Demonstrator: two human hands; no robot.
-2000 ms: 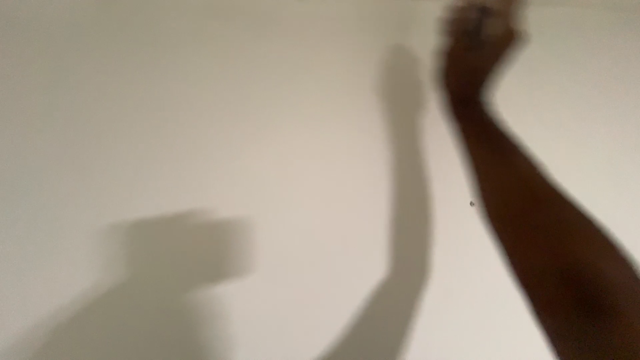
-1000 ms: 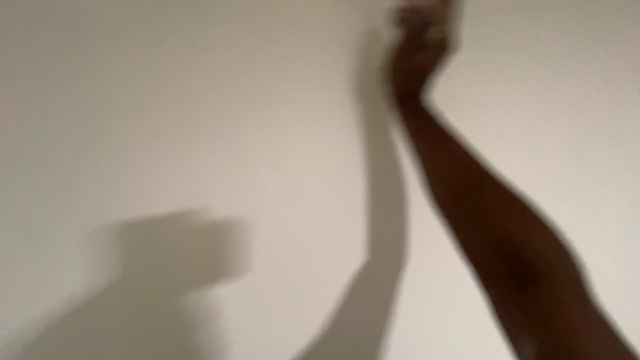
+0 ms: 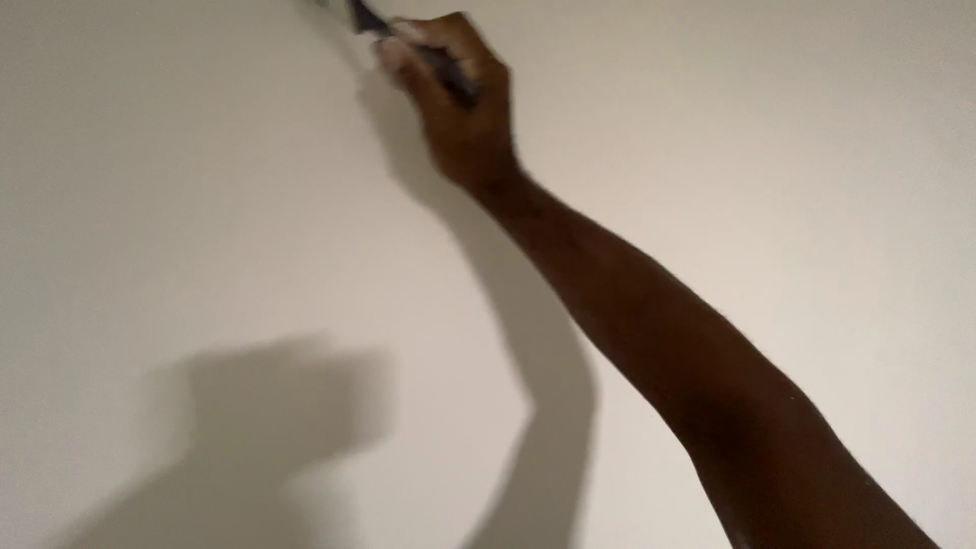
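My right hand (image 3: 457, 99) is raised near the top of the head view, its fingers closed around the dark handle of a tool (image 3: 450, 72). The tool slants up and to the left, and its far end runs out at the top edge, so its kind cannot be told for sure. Behind it is a pale, plain wall (image 3: 229, 229). Whether the tool's tip touches the wall is hidden. My left hand does not show.
Shadows of my head and raised arm fall across the wall, at the lower left and the middle. My bare right forearm crosses from the lower right corner up to the hand.
My right hand has moved left across the wall and sits lower in view, with the tool's dark handle now plainer to see. The arm's shadow has changed shape with it.
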